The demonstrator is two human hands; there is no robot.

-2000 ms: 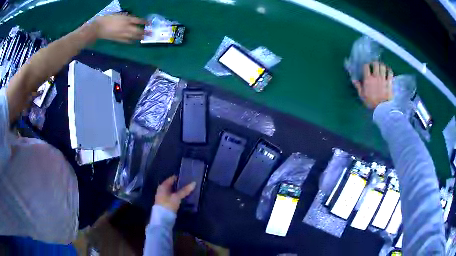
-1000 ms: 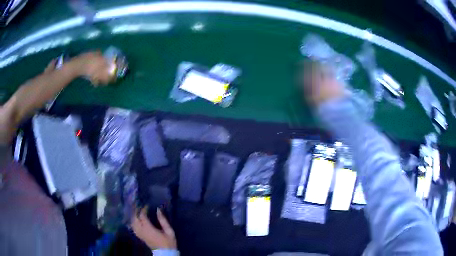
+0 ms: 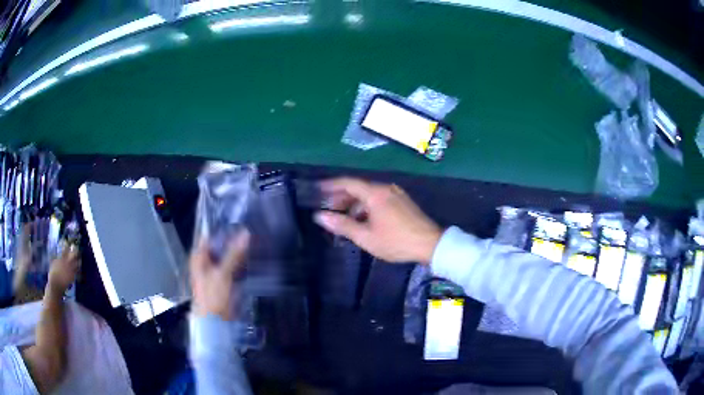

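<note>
My left hand (image 3: 218, 281) is blurred, at the lower edge of a clear plastic bag (image 3: 228, 197); I cannot tell whether it holds anything. My right hand (image 3: 390, 224) is over the dark shells, thumb and fingertips close together. Blur hides whether something is between them. A dark shell (image 3: 270, 216) lies blurred between my hands, and other dark shells (image 3: 343, 270) lie under and below my right hand. An open unit (image 3: 444, 328) with a white face and green end lies on the black mat, partly on a bubble bag.
Another open unit (image 3: 401, 127) lies on bubble wrap on the green belt (image 3: 255, 92). Crumpled bags (image 3: 629, 154) lie at the belt's right. A row of units (image 3: 610, 262) lies right, partly behind my right arm. A white machine (image 3: 131, 243) and another person's arm (image 3: 54, 324) are left.
My right hand has come back from the belt to the shells. My left hand has moved up to the clear bag. The other person's arm has left the belt, and the unit there is gone.
</note>
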